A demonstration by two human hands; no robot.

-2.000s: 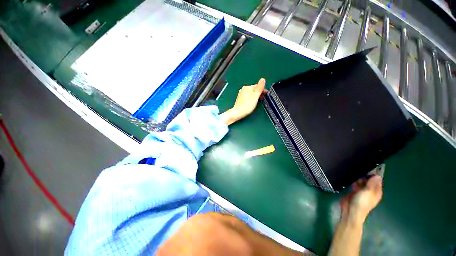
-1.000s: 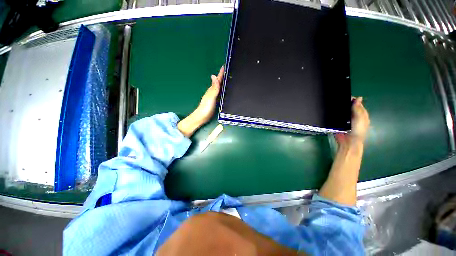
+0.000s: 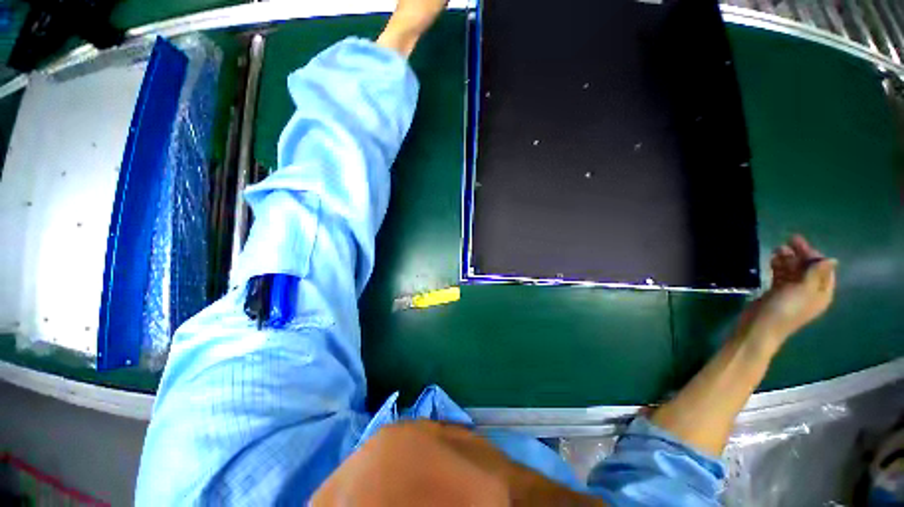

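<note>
A large black sheet-metal enclosure (image 3: 605,149) lies flat on the green bench in front of me, its near edge facing me and its top cut off by the picture. A thin blue line shows along its left edge. A yellow-handled cutter (image 3: 436,297) lies left of its near corner. My left hand (image 3: 414,18) is at the top edge of the picture, left of the enclosure; its fingers are cut off. My right hand (image 3: 801,287) is just right of the enclosure's near right corner, apart from it, fingers curled; I cannot tell whether it holds something small.
A white-topped unit (image 3: 74,198) with a blue edge panel (image 3: 139,208) and bubble wrap (image 3: 188,198) is at the left. A metal roller (image 3: 246,149) stands between. Conveyor rollers (image 3: 843,35) are at the top right. Clear plastic (image 3: 783,446) hangs by the near rail.
The enclosure has been turned square to the bench and now lies nearer me. My left hand has left its side and reached far forward. My right hand has come off its right edge.
</note>
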